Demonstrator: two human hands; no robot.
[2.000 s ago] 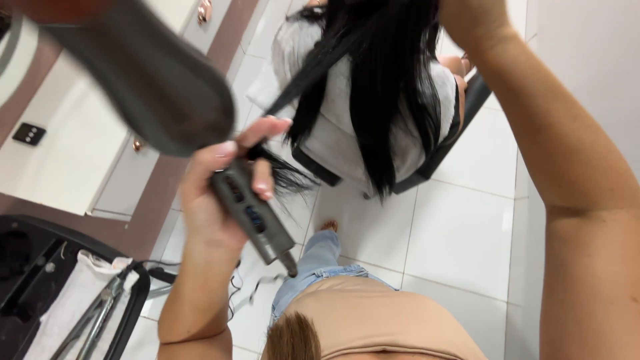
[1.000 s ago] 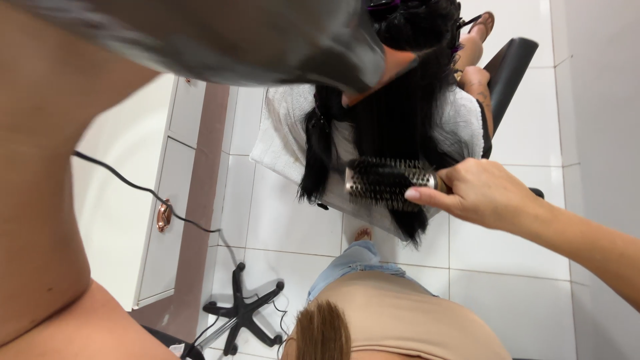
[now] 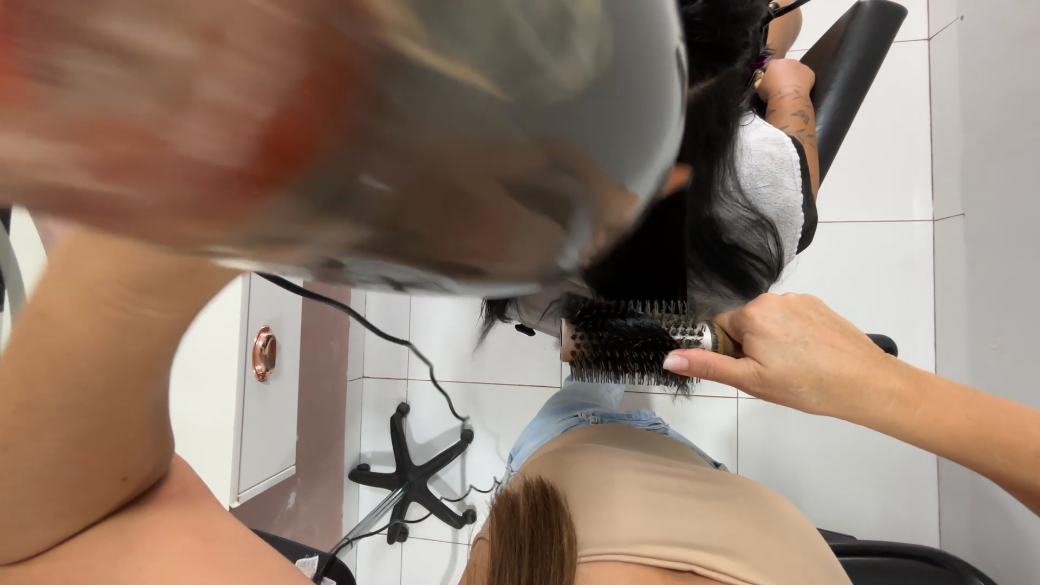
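Observation:
My right hand [image 3: 792, 353] grips the handle of a round hair brush [image 3: 630, 341], whose bristles hold the ends of long black hair [image 3: 719, 203]. That hair belongs to a seated person with a white towel [image 3: 768, 183] over the shoulders. A large, blurred hair dryer [image 3: 455, 138] fills the upper left, very near the camera, its nozzle end by the hair above the brush. My left forearm rises to the dryer from the lower left; the left hand itself is hidden behind or blurred with the dryer.
A black chair armrest [image 3: 857, 73] stands beside the person's tattooed forearm [image 3: 792, 110]. At left are a white cabinet with a copper-coloured handle [image 3: 264, 353], a hanging black cord [image 3: 374, 325] and a black wheeled base [image 3: 413, 479] on the tiled floor.
Two seconds ago my left hand held a dark device near the hair and the brush was not in view. Since one second ago, the dryer appears nearer the camera and the brush has hair laid over its bristles.

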